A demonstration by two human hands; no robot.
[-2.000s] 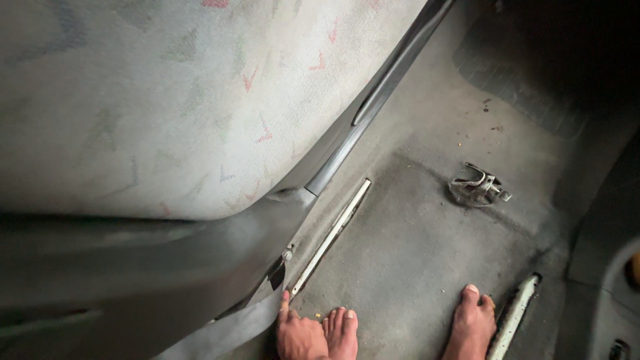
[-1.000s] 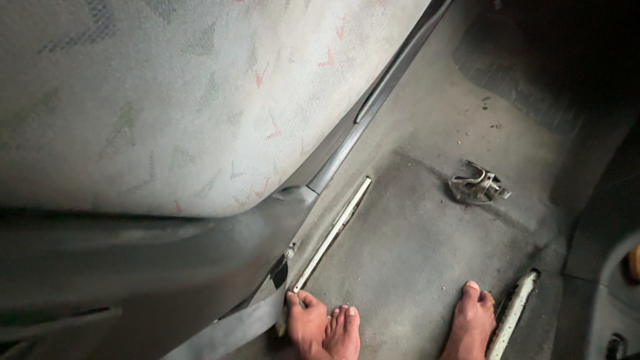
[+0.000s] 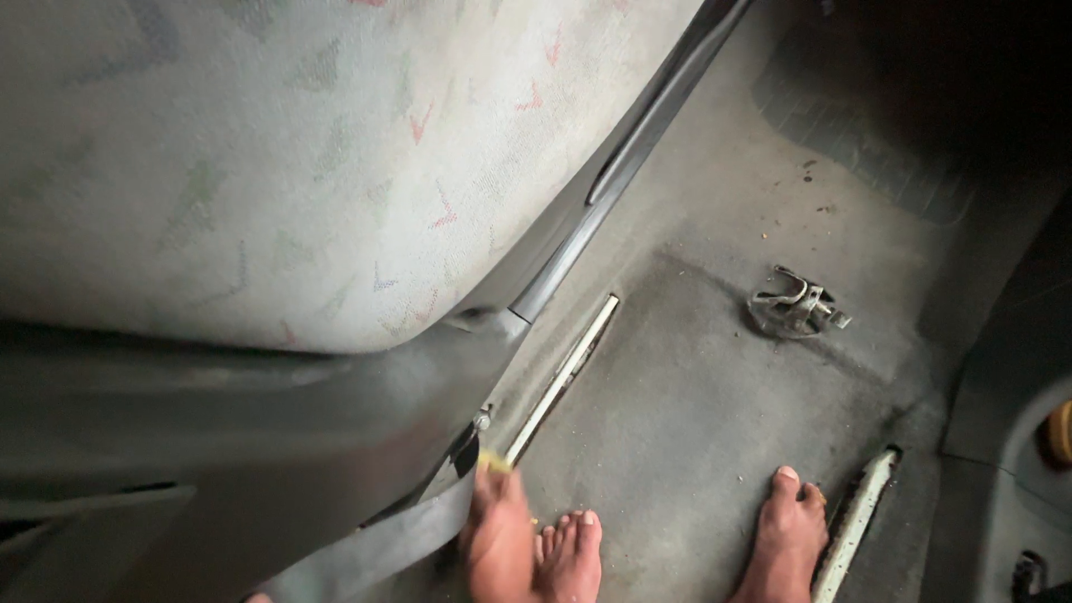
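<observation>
My right hand, blurred, is beside the lower edge of a vehicle seat, with a small yellow object at its fingertips. It is near the front end of a pale metal seat rail and a bolt on the seat's side. A grey plastic trim strip curves away to the left of the hand. At the bottom edge, a sliver of skin, apparently my left hand, shows below that strip; the rest of it is out of view.
My bare feet rest on the grey floor. A metal bracket stands up from the floor ahead. A second rail lies beside the right foot. The patterned seat cushion fills the upper left; dark console trim borders the right.
My right hand has turned near the rail's end, and the yellow object now shows plainly at its fingertips. The feet, rails and bracket have stayed in place.
</observation>
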